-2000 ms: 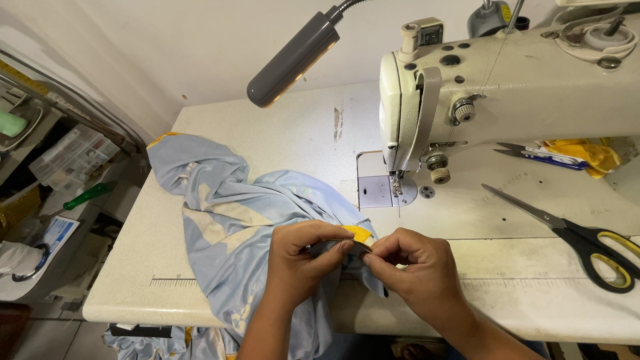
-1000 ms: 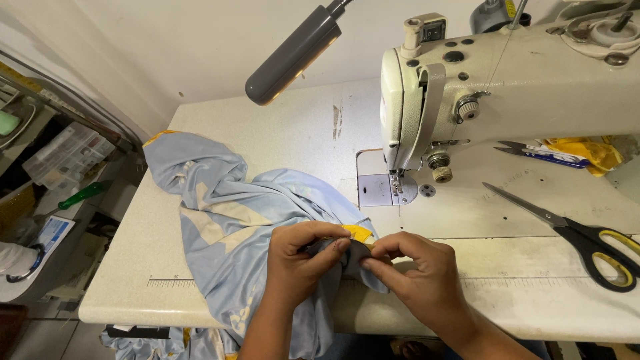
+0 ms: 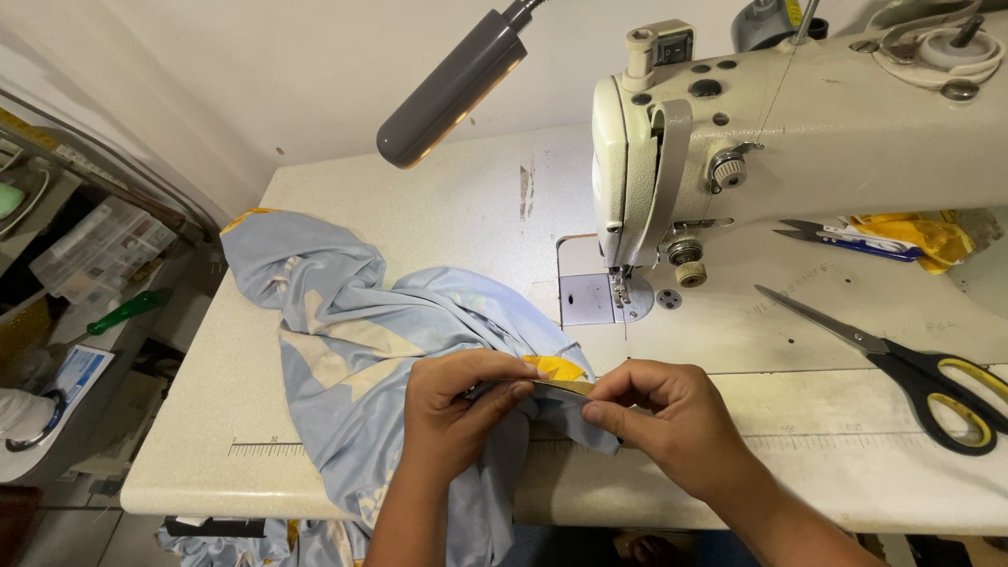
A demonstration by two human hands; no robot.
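A light blue fabric piece with cream patterns and yellow parts lies bunched over the table, its lower part hanging past the front edge. My left hand pinches a folded edge of it between thumb and fingers. Close to the right, my right hand pinches the other end of that short edge, where a yellow strip shows. Both hands are just in front of the needle area of a sewing machine. Its presser foot stands over the needle plate, with no fabric under it. Some fingertips are hidden behind the fabric.
Large scissors with black and yellow handles lie to the right, blades partly toward the machine. Thread snips and yellow cloth lie under the machine arm. A grey lamp hangs above. A side shelf at left holds a clear plastic organizer and a green-handled tool.
Both hands keep pinching the fabric near the same place. The held edge has turned slightly, and its yellow strip now shows between the fingertips.
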